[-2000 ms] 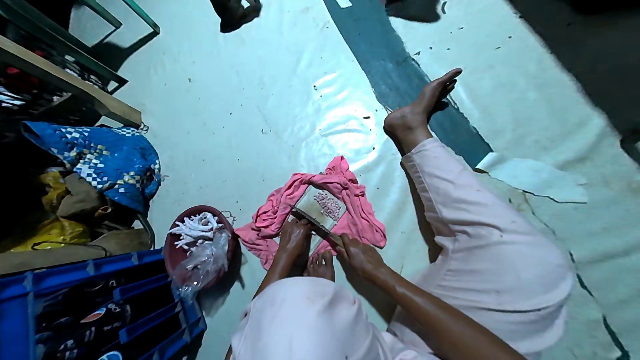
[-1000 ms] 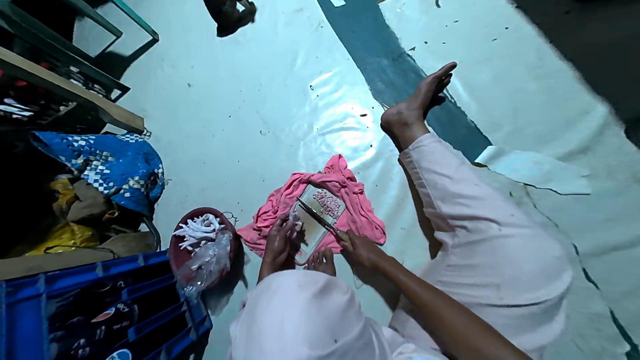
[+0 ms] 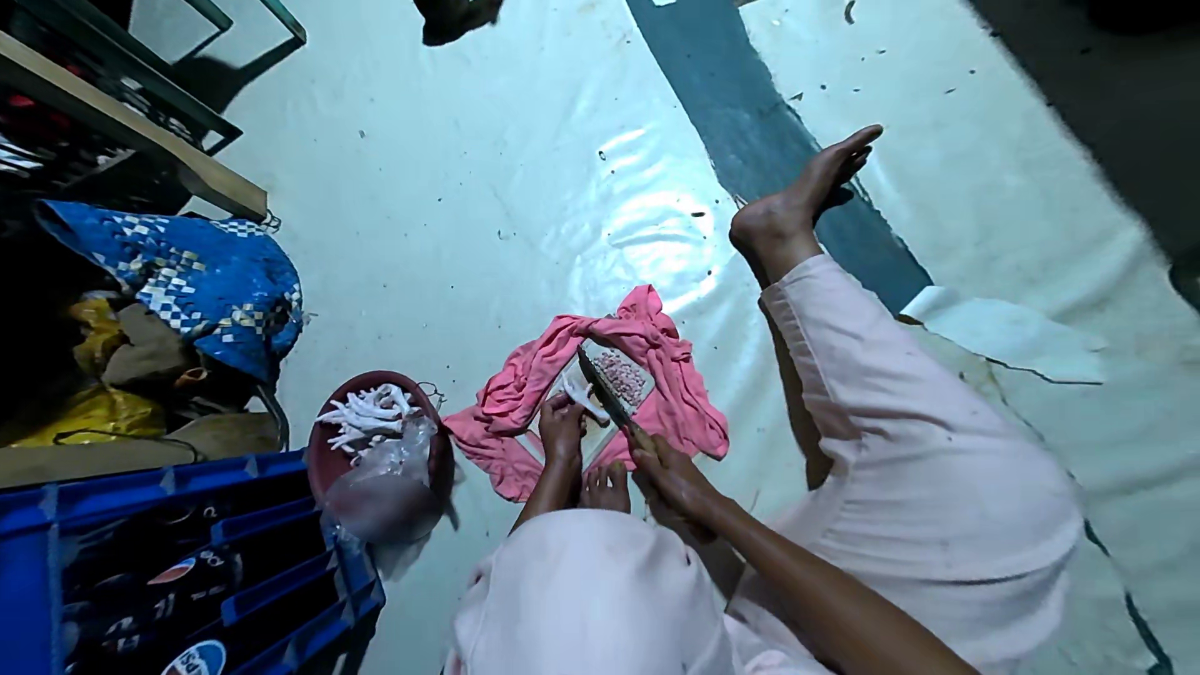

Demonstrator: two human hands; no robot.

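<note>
My right hand (image 3: pixel 667 471) is closed on the handle of a knife (image 3: pixel 606 390), its dark blade lying diagonally over a pale board (image 3: pixel 602 450). At the board's left side my left hand (image 3: pixel 562 424) grips a white, chicken-foot-like piece (image 3: pixel 585 397), whose pale end points toward the blade. Small pinkish-white cut bits (image 3: pixel 622 371) lie heaped on the board, right of the blade. Around the board is a crumpled pink cloth (image 3: pixel 677 403). A dark red bowl (image 3: pixel 319 461) to the left holds similar white pieces (image 3: pixel 369 411) and a clear plastic bag (image 3: pixel 394 459).
At lower left stands a blue plastic crate (image 3: pixel 28 562) with dark bottles. Above it are a blue woven sack (image 3: pixel 225 291) and a wooden beam (image 3: pixel 131 131). My bare foot (image 3: pixel 787 211) rests on the floor sheet at right; a dark object (image 3: pixel 457 19) is at the top edge.
My left hand has shifted slightly, and the white piece in it now shows more clearly beside the blade. The right hand keeps hold of the knife.
</note>
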